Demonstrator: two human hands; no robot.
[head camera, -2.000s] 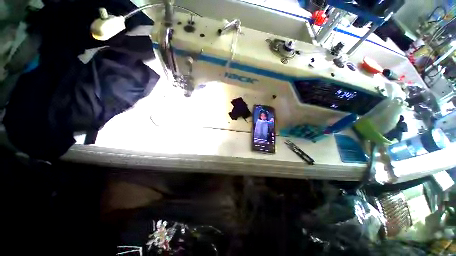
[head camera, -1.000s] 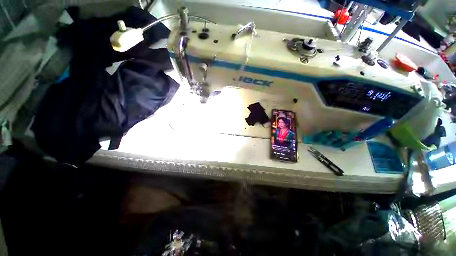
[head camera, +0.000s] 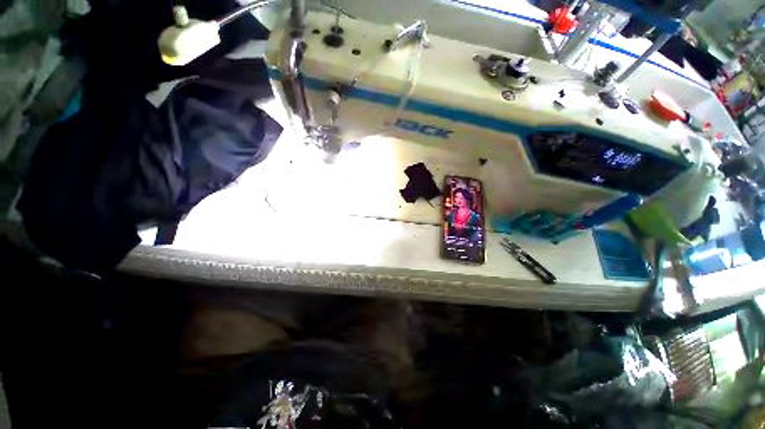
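Note:
No hand of mine can be made out; a dim brownish shape below the table edge is too dark to name. A smartphone (head camera: 463, 219) lies face up on the white machine bed, its screen lit with a picture of a person. A small dark fabric scrap (head camera: 420, 183) lies left of it. Dark thread snips (head camera: 528, 261) lie to its right. A heap of dark cloth (head camera: 193, 138) lies left of the needle area (head camera: 325, 141), its lower end at the table's front edge. The cloth near the presser foot is not clear in the glare.
The white Jack sewing machine (head camera: 419, 100) spans the back, with a lit panel (head camera: 608, 161) at right. A cream lamp head (head camera: 188, 38) hangs over the cloth. A blue tray (head camera: 621, 255), a green item (head camera: 654, 223) and a red dish (head camera: 667, 106) are at right. Clear plastic (head camera: 646, 360) shows below.
The camera view has shifted, first one way and then partly back. The phone screen shows a different picture from two seconds ago. The things on the table keep their places.

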